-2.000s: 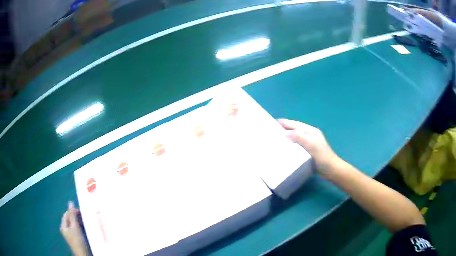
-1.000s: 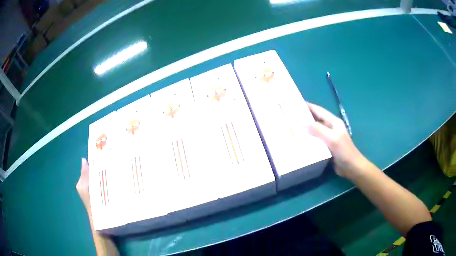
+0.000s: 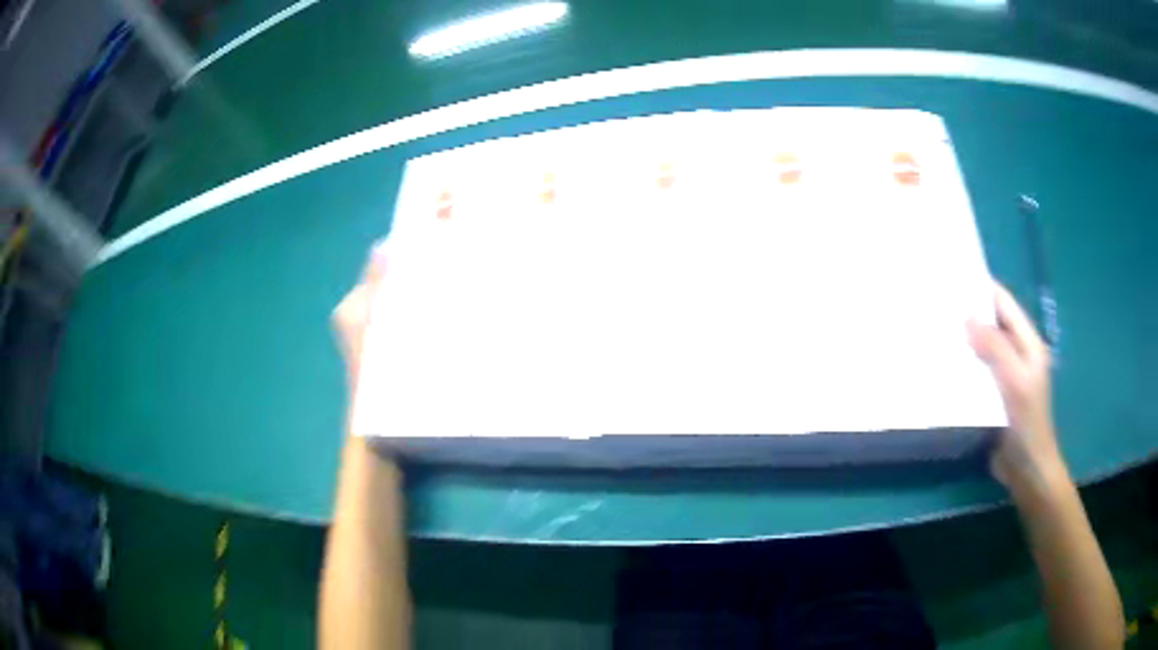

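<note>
A row of several white product boxes [image 3: 686, 305] lies side by side on the teal workbench top [image 3: 216, 368], with a line of small orange-red round prints near the far ends. The broad faces are washed out by glare. My left hand [image 3: 362, 305] presses the left end of the row. My right hand [image 3: 1016, 362] presses the right end, so the row is held between both hands. Parts of both hands are hidden by the boxes. A thin dark pen [image 3: 1040, 273] lies on the bench just right of the row.
A white rail [image 3: 584, 90] runs beyond the boxes, with the dark green conveyor belt [image 3: 711, 38] behind it. Dark blue cloth [image 3: 51, 540] shows at the lower left. Yellow-black floor tape [image 3: 221, 584] is below the bench edge.
The view has turned, and the row now appears level and farther right. The gap beside the rightmost box has closed. Both hands remain at the row's ends.
</note>
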